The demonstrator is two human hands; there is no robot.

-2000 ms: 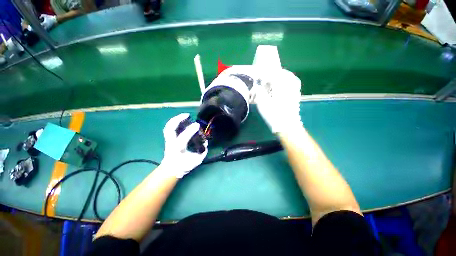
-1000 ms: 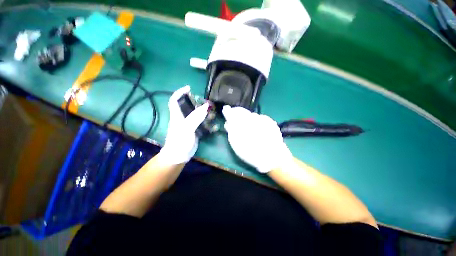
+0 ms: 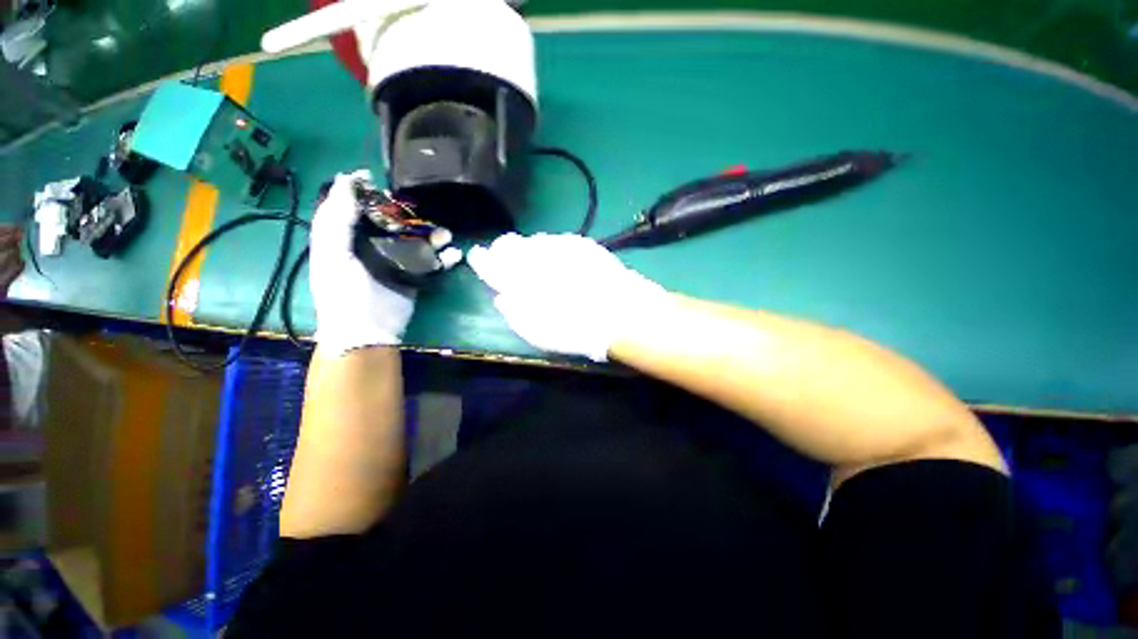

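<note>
The white camera body (image 3: 468, 48) lies with its black camera housing (image 3: 464, 144) facing me, its open end towards my hands. My left hand (image 3: 356, 281), in a white glove, holds the small black lens module (image 3: 406, 256) just in front of the housing. Thin red and yellow wires (image 3: 402, 215) show on the module's top side. My right hand (image 3: 562, 290), in a white glove, is beside the module with fingertips together near its pale end. Whether it pinches a wire or plug is too small to tell.
The black electric screwdriver (image 3: 761, 197) lies on the green bench (image 3: 998, 275) at the right, its cord curving behind my right hand. The teal power supply (image 3: 187, 129) and small black and white parts (image 3: 94, 215) lie at the left. A cardboard box (image 3: 137, 474) is below the bench.
The view has shifted. My right hand has left the camera body's white end and come to the module. The module is now turned with its wires up, still in my left hand.
</note>
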